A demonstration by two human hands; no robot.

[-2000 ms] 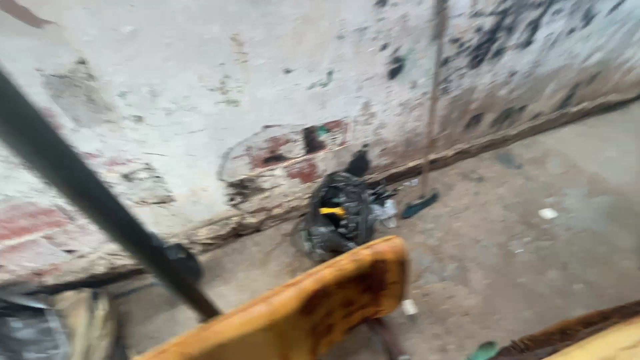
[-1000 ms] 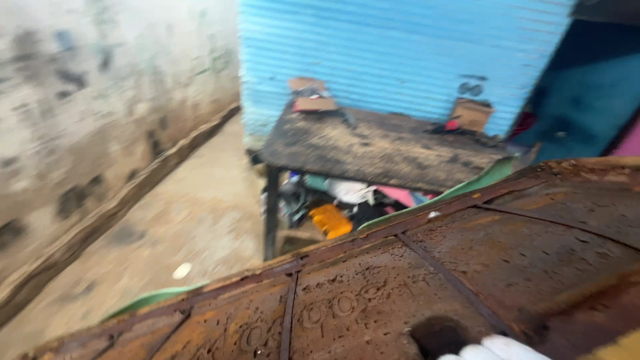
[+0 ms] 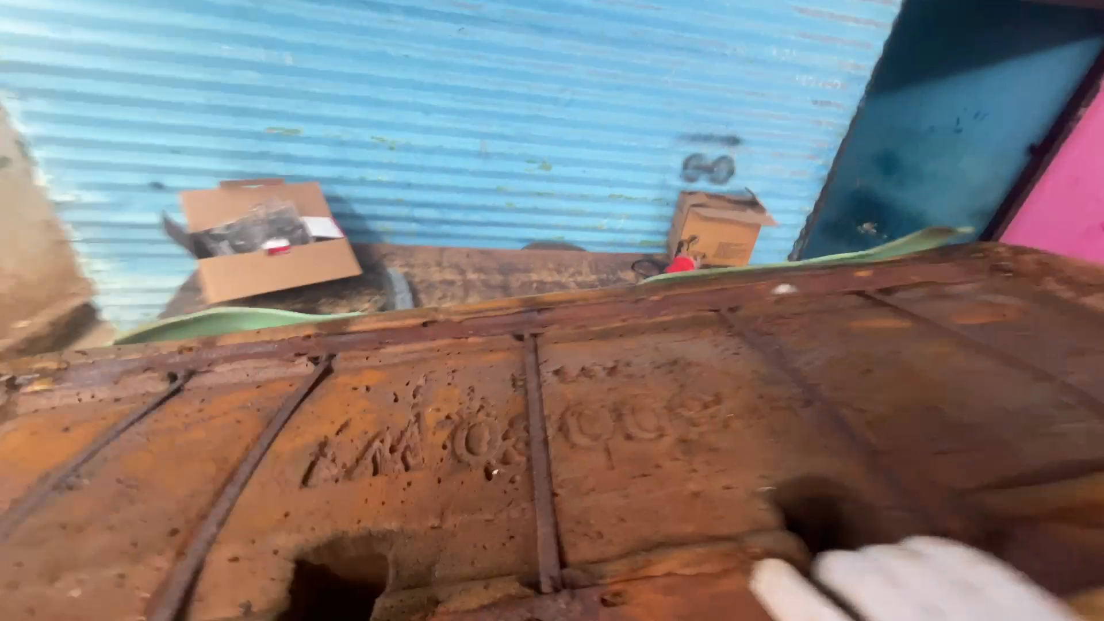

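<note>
A large rust-brown ribbed panel (image 3: 621, 466), with worn raised lettering and holes through it, fills the lower half of the view; its material is unclear. At the lower right, my right hand (image 3: 914, 582) wears a white glove. Its blurred fingers lie over the panel beside a dark hole (image 3: 815, 513), and whether they grip the edge there is hidden. A second hole (image 3: 336, 578) opens farther left. Pale green material (image 3: 228, 323) sticks out beyond the panel's far edge. My left hand is out of the frame.
Past the panel, an opened cardboard box (image 3: 280, 272) with plastic-wrapped contents and a smaller carton (image 3: 720, 233) rest on a worn table (image 3: 509, 274). A blue corrugated wall (image 3: 483, 112) rises behind them. A dark blue surface (image 3: 957, 129) stands at the right.
The view has swung from the stained wall and floor to the blue corrugated wall. The gloved hand, absent two seconds ago, shows at the bottom edge one second ago and now.
</note>
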